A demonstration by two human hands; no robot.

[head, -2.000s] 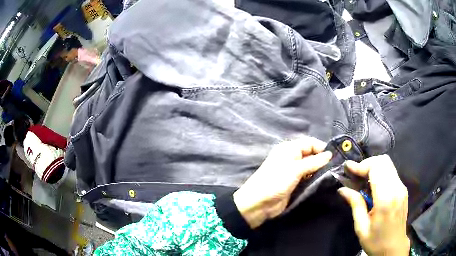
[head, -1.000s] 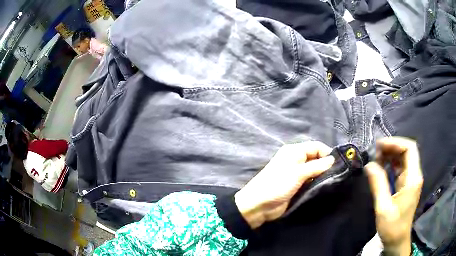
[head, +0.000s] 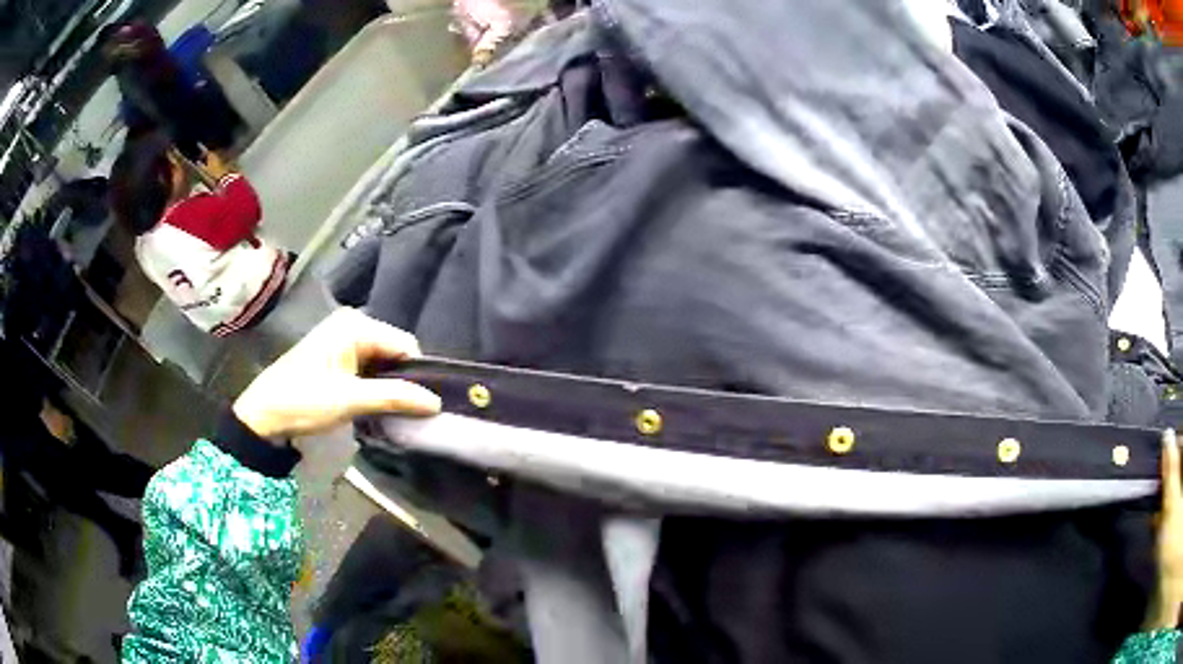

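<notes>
A faded black-grey denim jacket (head: 727,285) lies in front of me. Its long dark button placket (head: 740,428) is stretched straight from left to right, with several brass-coloured buttons and a pale edge beneath. My left hand (head: 331,383) pinches the placket's left end between thumb and fingers. My right hand (head: 1171,519) is at the placket's right end, cut off by the picture's right edge, so its grip is mostly hidden. No snips are visible.
A person in a red and white jacket (head: 208,253) is at the left beside a large pale bin (head: 350,110). Another person's pink clothing shows at the top. More dark garments (head: 1038,104) lie at the upper right.
My left hand has left the cuff-like buttoned end and moved left to the placket's left end. My right hand has moved to the right edge. The view has shifted left.
</notes>
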